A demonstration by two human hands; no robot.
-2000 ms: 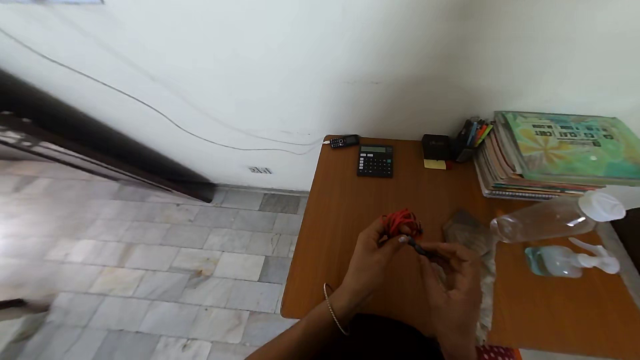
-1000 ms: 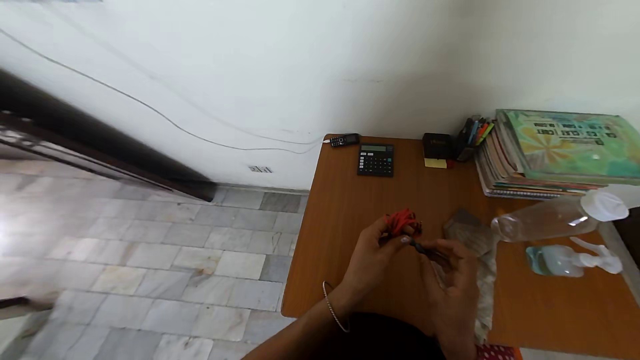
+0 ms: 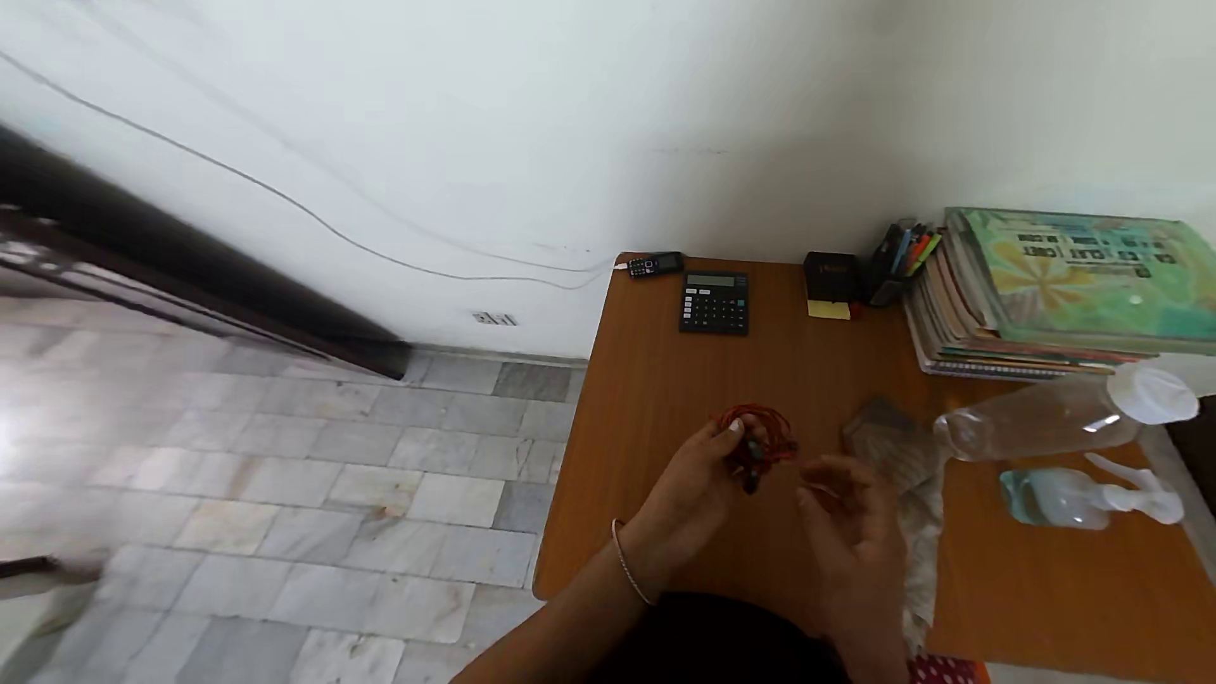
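Note:
A small bundle of red wire [image 3: 768, 429] with dark ends sits in my left hand [image 3: 692, 484], the thumb resting on its near side. Just right of the bundle, my right hand [image 3: 855, 541] has its fingers curled with a gap between them and the thumb; whether a thin strand runs between the two hands cannot be told. Both hands are above the brown wooden table [image 3: 617, 456]. Beyond them lies a black calculator [image 3: 714, 304].
At the table's back are a keypad phone [image 3: 655, 265] on a cable, a black box [image 3: 831, 277], a pen holder [image 3: 888, 264] and stacked notebooks [image 3: 969, 332]. A clear bottle [image 3: 1035, 418], a pump bottle [image 3: 1064, 497] and a greyish cloth [image 3: 921, 541] lie at right.
My right hand has come away from the bundle, toward the right, and no longer touches its dark part. The red bundle stays in my left hand, now turned so more of its loops show.

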